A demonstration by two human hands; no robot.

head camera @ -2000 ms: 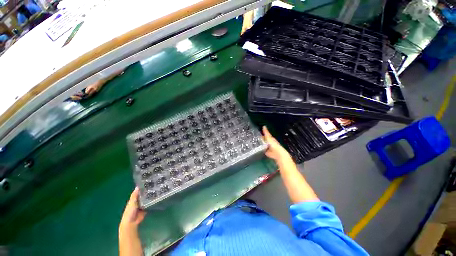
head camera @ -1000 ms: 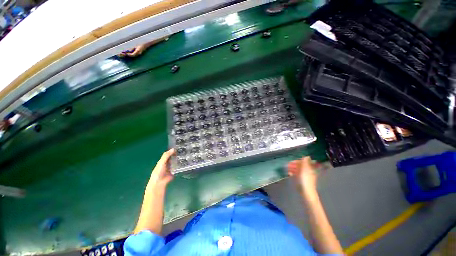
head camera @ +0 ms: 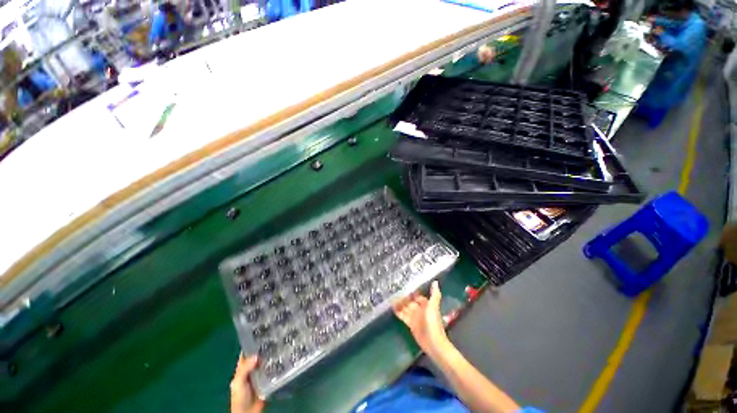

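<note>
A clear blister tray stack (head camera: 339,282) with rows of dark parts lies on the green bench in front of me. My left hand (head camera: 245,385) grips its near left corner, thumb on the rim; the picture's lower edge cuts off the wrist. My right hand (head camera: 422,316) is at the near long side, toward the right end, with fingers against the side wall and thumb raised. Whether it grips the tray firmly is hard to tell.
Black blister trays (head camera: 509,121) are stacked unevenly at the bench's right end. A blue stool (head camera: 650,242) stands on the grey floor at right. Small dark parts (head camera: 233,213) lie along the strip behind the tray. A white shelf (head camera: 202,89) runs above. A person (head camera: 677,56) is at upper right.
My right hand, off the tray a second ago, is now against its near side. My left hand stays on the left corner. The view has shifted, showing more of the shelf and aisle.
</note>
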